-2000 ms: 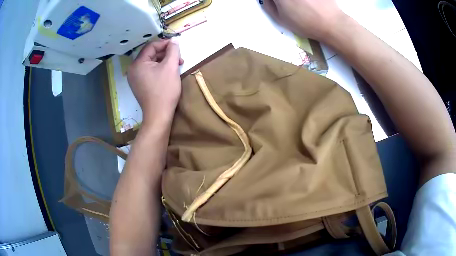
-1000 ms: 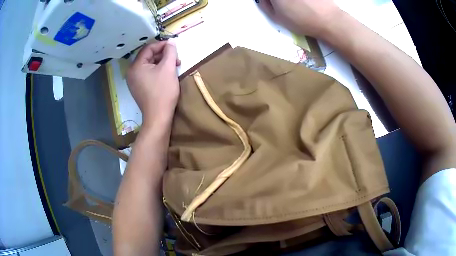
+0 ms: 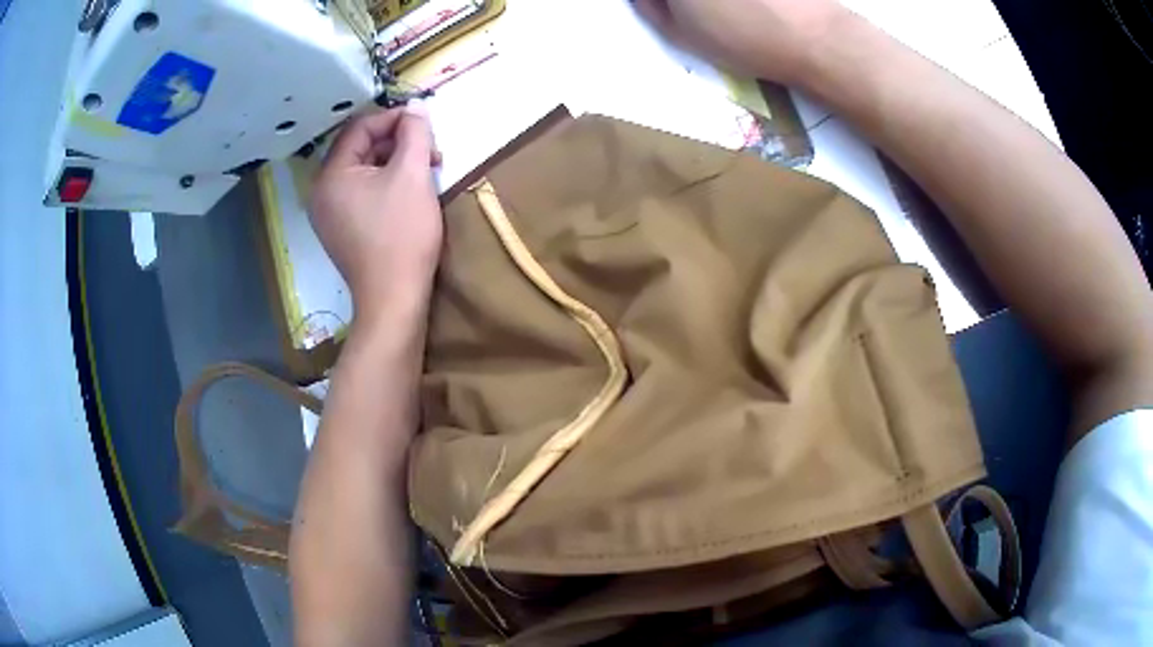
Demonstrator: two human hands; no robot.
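Observation:
A tan-brown bag panel (image 3: 721, 341) fills the lower middle. A pale tan piping (image 3: 594, 335) bends across it and ends frayed at the lower left. A redder brown trim strip (image 3: 512, 149) lies along the panel's top edge. My left hand (image 3: 379, 190) is beside the strip's left end, just below the machine head, with thumb and fingertips pinched together; whether something thin is between them cannot be told. My right hand (image 3: 727, 32) is at the top edge, beyond the bag, with its fingers partly cut off by the picture's edge.
The white sewing machine head (image 3: 228, 95) with a blue logo and red switch (image 3: 75, 186) is at the upper left. A yellow-brown frame (image 3: 436, 28) is beside the needle area. A white board (image 3: 594, 63) lies under the work. A strap loop (image 3: 202, 442) is at left, another (image 3: 948, 569) at lower right.
The machine, bag and left hand appear shifted slightly left in the picture. The right hand also sits slightly further left. The bag's folds and both hands' poses look nearly the same.

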